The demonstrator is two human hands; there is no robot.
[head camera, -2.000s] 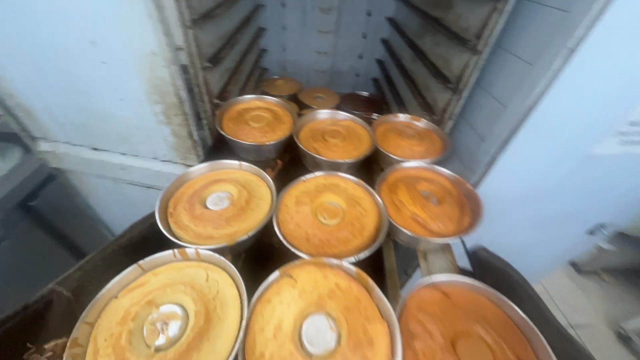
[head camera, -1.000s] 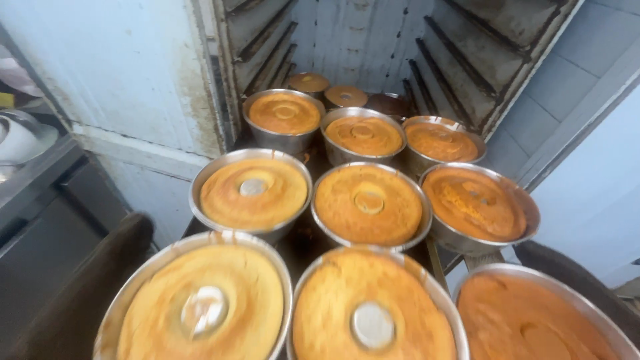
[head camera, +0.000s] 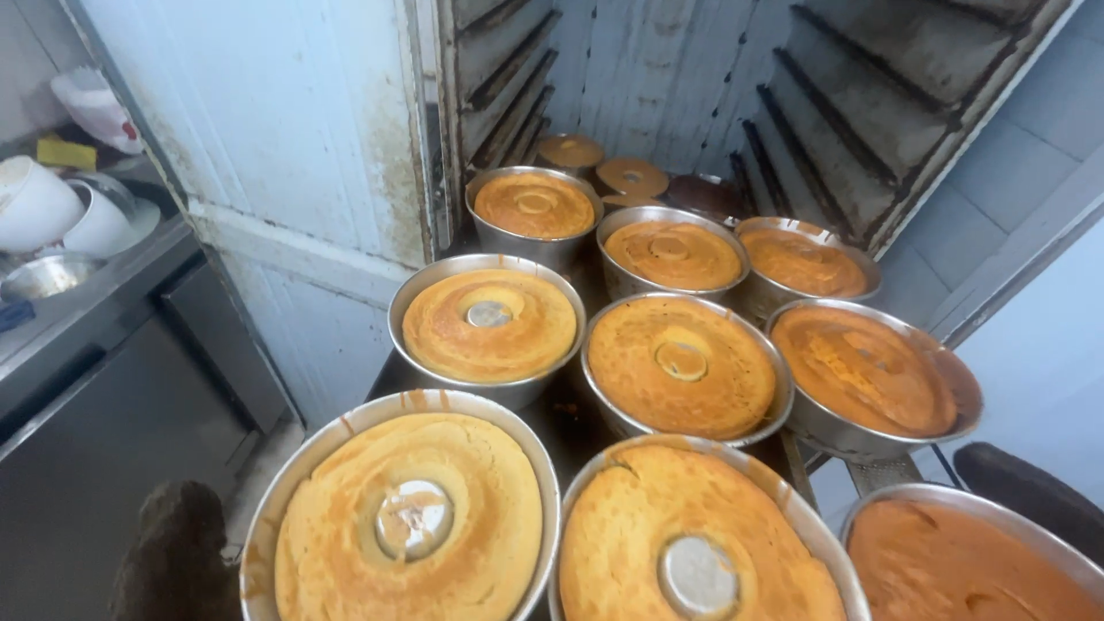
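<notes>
Several round metal tube pans hold golden-brown ring cakes on a dark tray, among them a front left pan (head camera: 401, 517), a front middle pan (head camera: 703, 535) and a right pan (head camera: 875, 371). At the lower left is what looks like a dark oven mitt on my left hand (head camera: 172, 548), just left of the front left pan. Another dark mitt-like shape, apparently on my right hand (head camera: 1031, 496), is behind the front right pan (head camera: 975, 552). No fingers show on either side, so their grip is hidden.
The tray reaches into a tall rack cabinet (head camera: 811, 103) with side rails, where more cakes (head camera: 632, 177) stand at the back. A pale blue door panel (head camera: 302, 129) is on the left. Beyond it, a metal counter (head camera: 103, 293) bears white containers (head camera: 30, 203) and a metal bowl (head camera: 52, 276).
The view has swung left, bringing the counter into sight. The dark mitt at the left sits lower in the frame than one second ago. The pans keep their arrangement.
</notes>
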